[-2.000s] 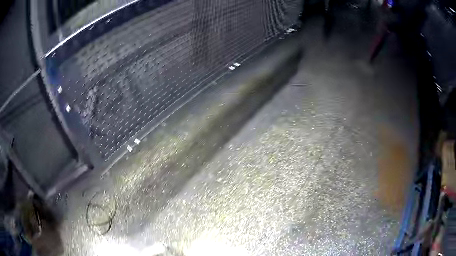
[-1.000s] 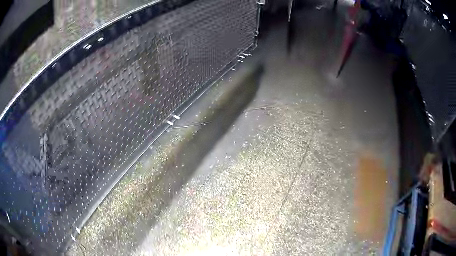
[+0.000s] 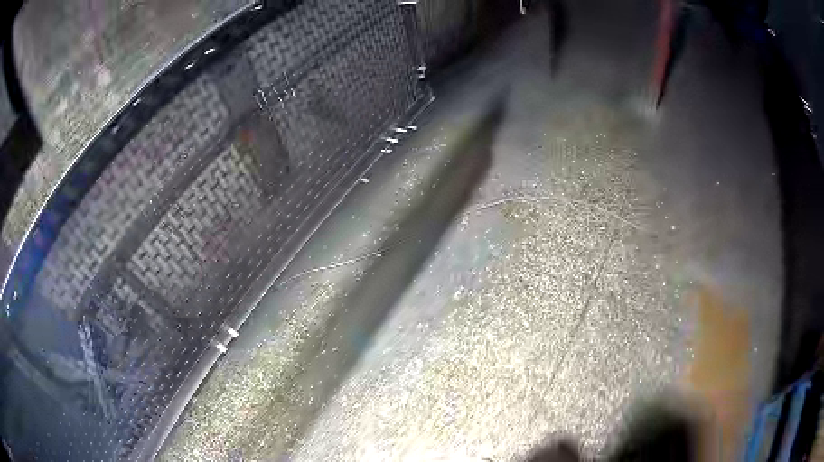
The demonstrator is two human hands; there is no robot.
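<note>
A large perforated metal panel (image 3: 194, 217) stands along the left, its slotted surface facing the floor area and its rim curved by the lens. Small silver-white pins, which look like rivets, stick out from its lower edge: a pair (image 3: 227, 340) in the nearer part and several (image 3: 395, 139) near its far end. A few more bright marks show on the upper rim. Neither my left hand nor my right hand can be made out. A dark blurred shape (image 3: 655, 429) is at the bottom edge, right of centre; I cannot tell what it is.
Speckled concrete floor (image 3: 506, 316) is brightly lit, with a thin cable (image 3: 533, 198) across it and a long shadow beside the panel. A tan flat sheet (image 3: 720, 361) lies at the right, near blue metal bars (image 3: 779, 420). A red leg-like bar (image 3: 665, 45) is at the top right.
The view has shifted; the nearer pin pair now shows lower and further left. The cable shows more clearly. The dark blurred shape has appeared at the bottom edge.
</note>
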